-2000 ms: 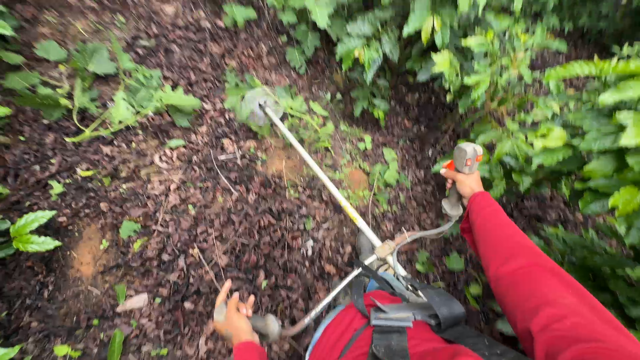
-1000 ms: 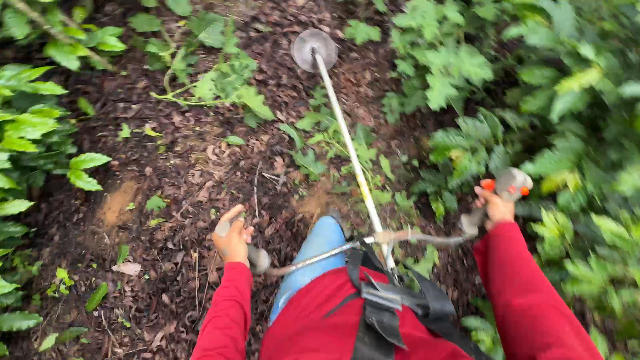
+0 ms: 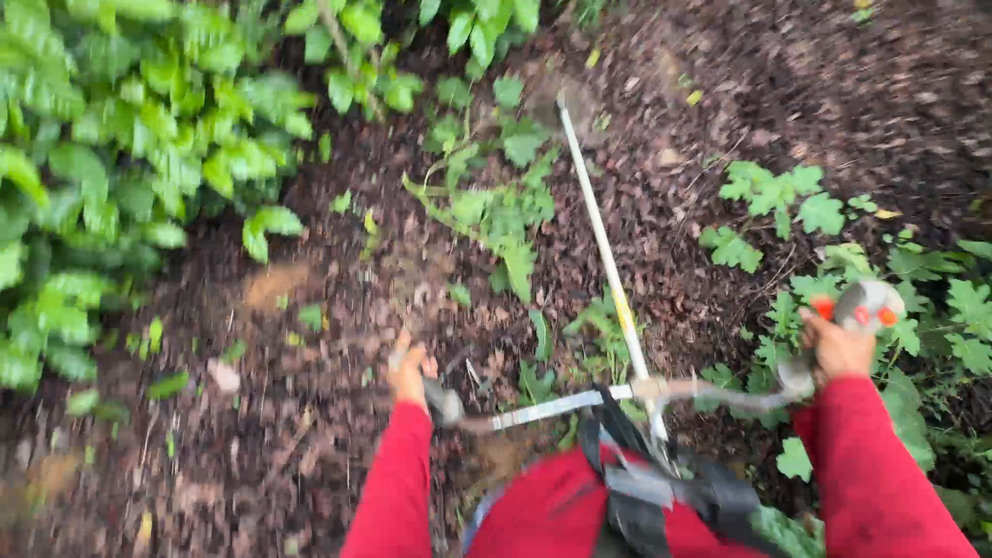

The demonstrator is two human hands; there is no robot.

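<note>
A brush cutter with a long pale shaft [image 3: 601, 232] hangs from a black harness [image 3: 647, 492] at my waist. My right hand [image 3: 841, 345] is closed around the right grip of its handlebar [image 3: 554, 407], below a control housing [image 3: 872, 306] with orange parts. At the left end, my left hand [image 3: 409, 372] rests against the grip with its fingers partly raised; whether it grips firmly is unclear. The cutting head [image 3: 562, 101] at the far end of the shaft is blurred, close to broad-leaved green weeds [image 3: 496, 209].
Dense leafy bushes [image 3: 139, 170] stand at the left. Lobed-leaf plants [image 3: 775, 198] grow at the right, near my right hand. Brown leaf litter [image 3: 310, 465] covers the ground, with cut leaves lying on it.
The view has swung left. The cutting head has moved from the left of the felled weeds, past them, to their right side. Both hands stay at the handlebar.
</note>
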